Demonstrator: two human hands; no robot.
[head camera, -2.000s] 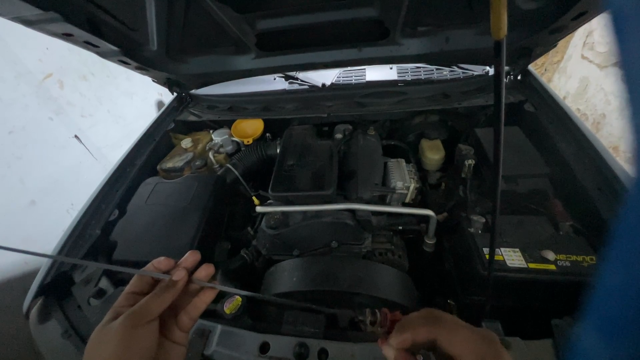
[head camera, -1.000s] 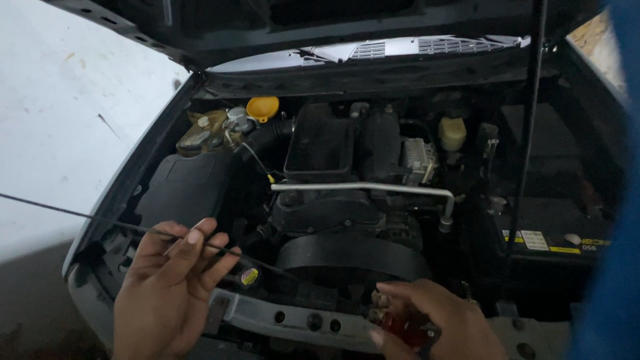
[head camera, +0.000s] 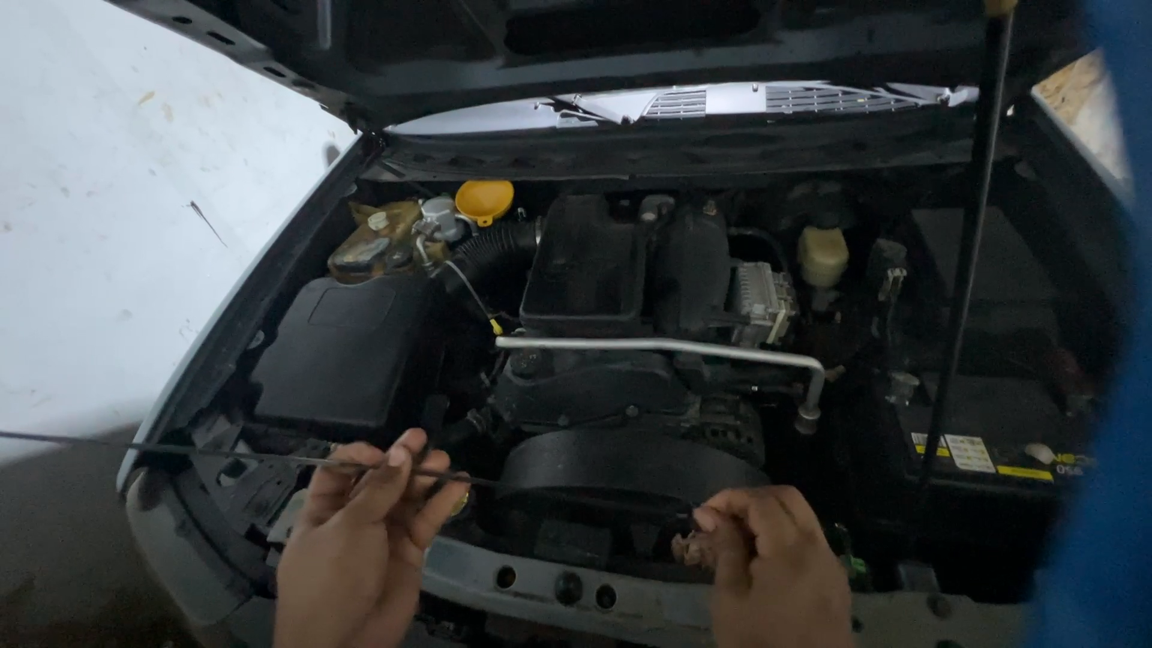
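Observation:
My left hand (head camera: 369, 531) pinches a long thin dark rod (head camera: 243, 456) between thumb and fingers, above the front left of the engine bay. The rod runs from the left edge of the view through the fingers toward the radiator area, where its far end is hard to follow. My right hand (head camera: 765, 549), over the front crossmember (head camera: 549, 576), has its fingers closed on a small crumpled brownish thing (head camera: 691, 547), perhaps a rag. Behind both hands lie the black fan shroud (head camera: 621, 459) and the engine, with a silver metal pipe (head camera: 666, 346) across it.
The raised hood (head camera: 630, 45) hangs overhead, held by a dark prop rod (head camera: 967, 234) on the right. A car battery (head camera: 981, 454) sits at right, a black box cover (head camera: 342, 351) at left. Behind are a yellow cap (head camera: 485, 201) and a reservoir (head camera: 823, 256). Something blue and blurred fills the right edge.
The red thing seen at my right hand in the earlier frames no longer shows clearly there. My left hand still holds the rod. The view has shifted a little.

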